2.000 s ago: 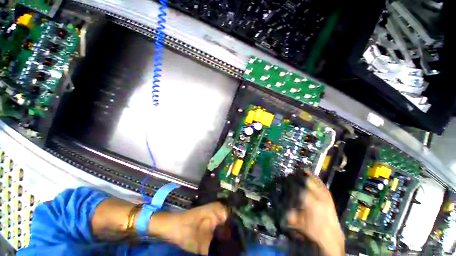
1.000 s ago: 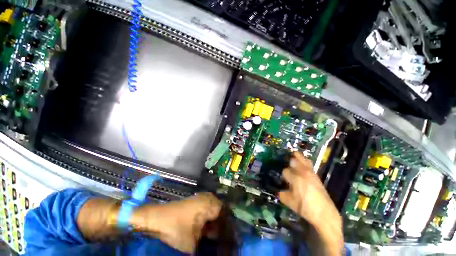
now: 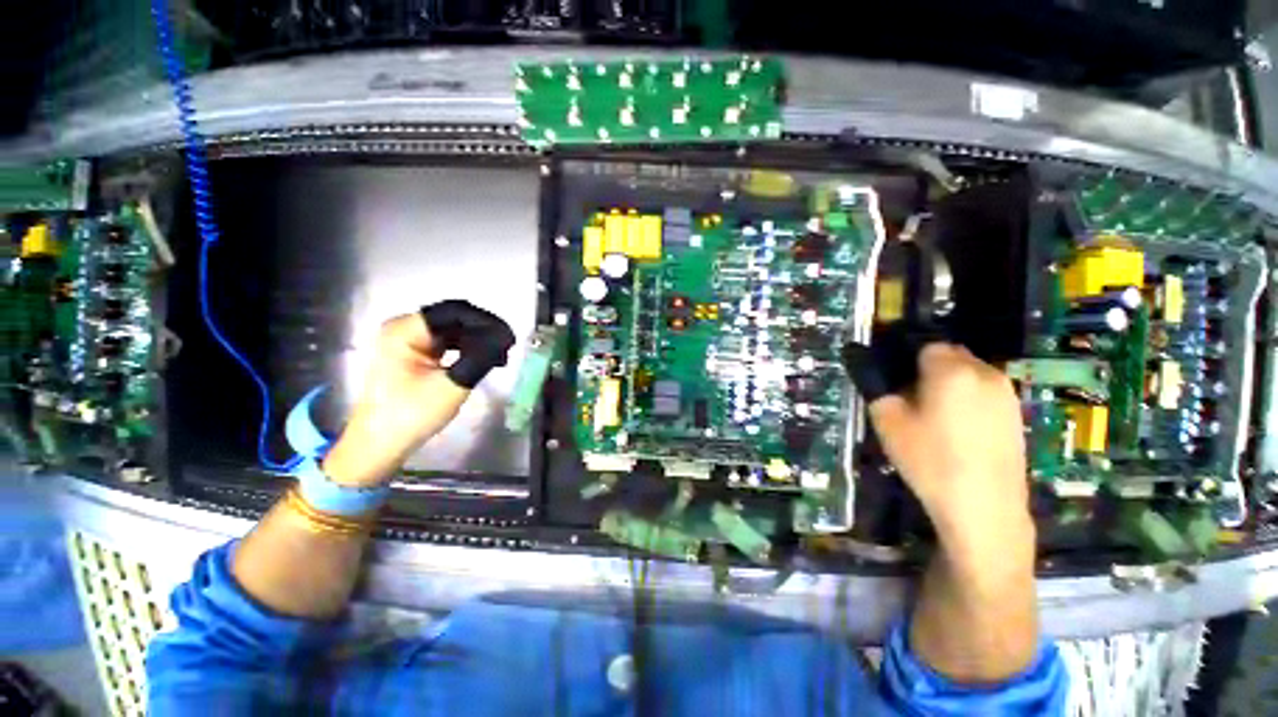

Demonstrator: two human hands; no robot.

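Observation:
A green circuit board (image 3: 701, 336) with yellow blocks and small round cylinders lies in a black carrier (image 3: 561, 490) in front of me. My left hand (image 3: 428, 367), in black finger cots and a light-blue wrist strap (image 3: 337, 483), hovers left of the carrier beside a dull green tab (image 3: 530, 381). Its fingertips curl close together; I cannot tell whether they hold something small. My right hand (image 3: 946, 399), also in black finger cots, is at the carrier's right edge, fingertips pointing left. What lies under those fingertips is hidden.
A narrow green sub-board (image 3: 648, 101) with pale dots lies on the far rail (image 3: 869, 95). Other boards in carriers stand right (image 3: 1163, 336) and left (image 3: 105, 322). A blue coiled cord (image 3: 201, 182) hangs at the left. A white tray (image 3: 119, 602) is at lower left.
The view has turned and shifted. My left hand has moved from the carrier's near side to its left edge. My right hand has moved off the board to the carrier's right edge.

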